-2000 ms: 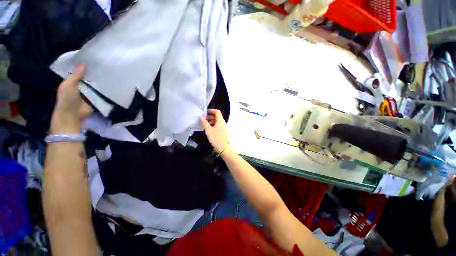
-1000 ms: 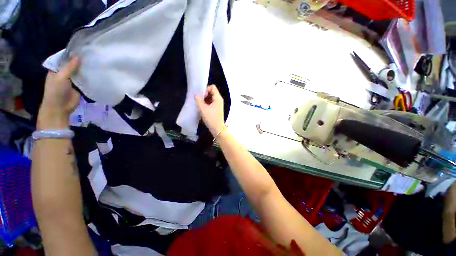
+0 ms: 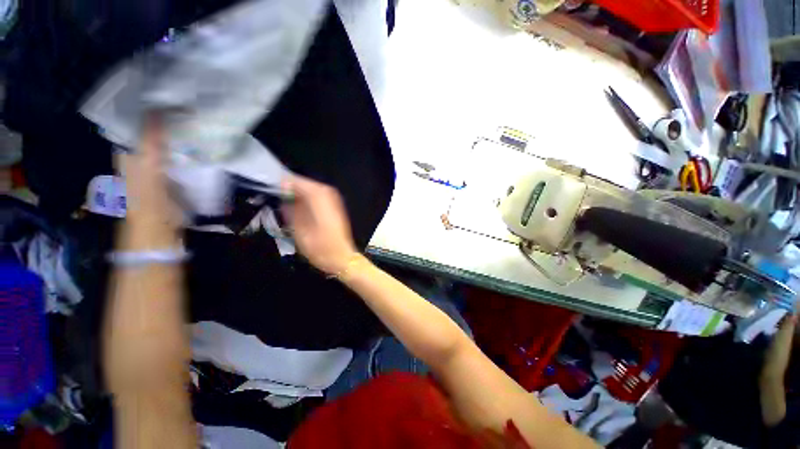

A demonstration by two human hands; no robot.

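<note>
Pale grey-white garment panels hang blurred over the dark fabric at the upper left. My left hand is blurred at their lower left edge and overlaps them; its fingers are hard to make out. My right hand pinches the lower right corner of a pale panel between thumb and fingers. A large black fabric piece lies spread between the panels and the white table. More black fabric with pale edges lies over my lap.
The sewing machine stands on the white table at right. Dark-blue snips and scissors lie on it. A red basket is at the top right, a blue basket at far left. Another person's arm shows at lower right.
My right hand has moved left, away from the table edge, with a pale panel corner. My left hand has shifted slightly right. The pale panels have swung left, exposing more black fabric.
</note>
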